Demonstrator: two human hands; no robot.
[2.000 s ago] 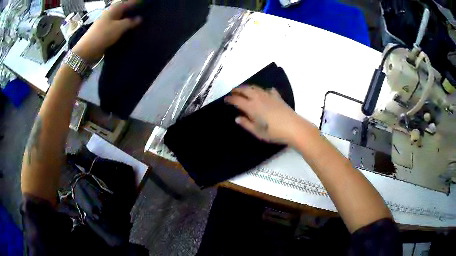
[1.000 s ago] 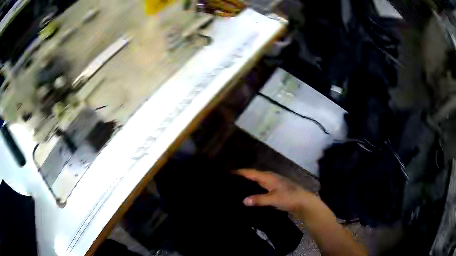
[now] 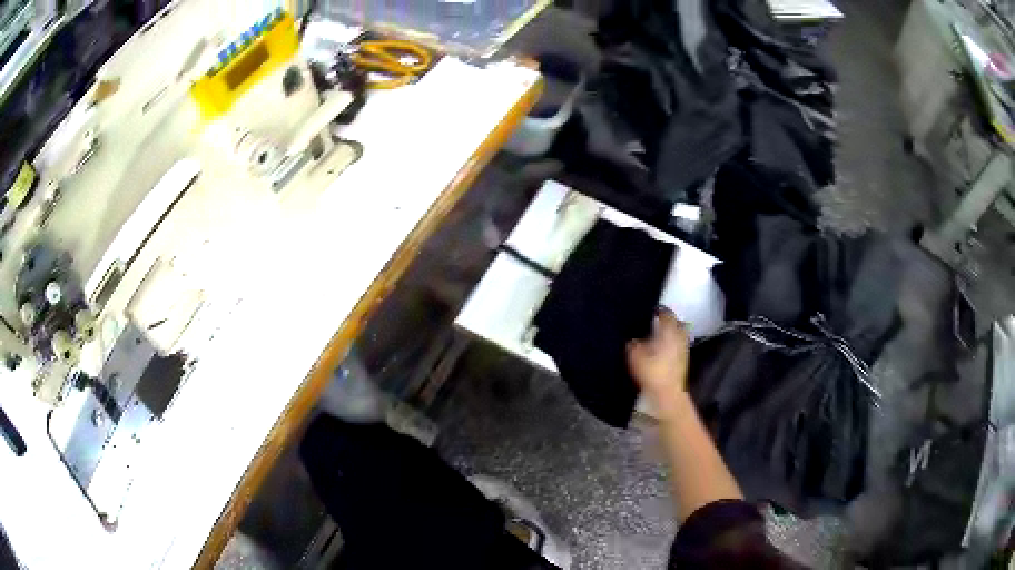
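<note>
A folded black cut panel (image 3: 607, 306) lies over the pale top of a low stand (image 3: 506, 295) to the right of the machine table. My right hand (image 3: 664, 354) is on the panel's right edge, fingers closed on it. My left hand is out of the picture. A bundle of black cut pieces (image 3: 796, 412), gathered by a pale tie (image 3: 818, 340), lies right of the stand, beside my right hand.
The cream sewing machine (image 3: 122, 145) stands on the white table (image 3: 367, 212) at left, with a wooden front edge. Orange scissors loops (image 3: 392, 64) are at the table's far end. More black cloth (image 3: 679, 100) is piled beyond the stand; speckled floor shows below.
The view has turned right, away from the table's left part. My right hand has moved with black cloth onto the low stand, where a panel now covers part of the top. My left hand has left view.
</note>
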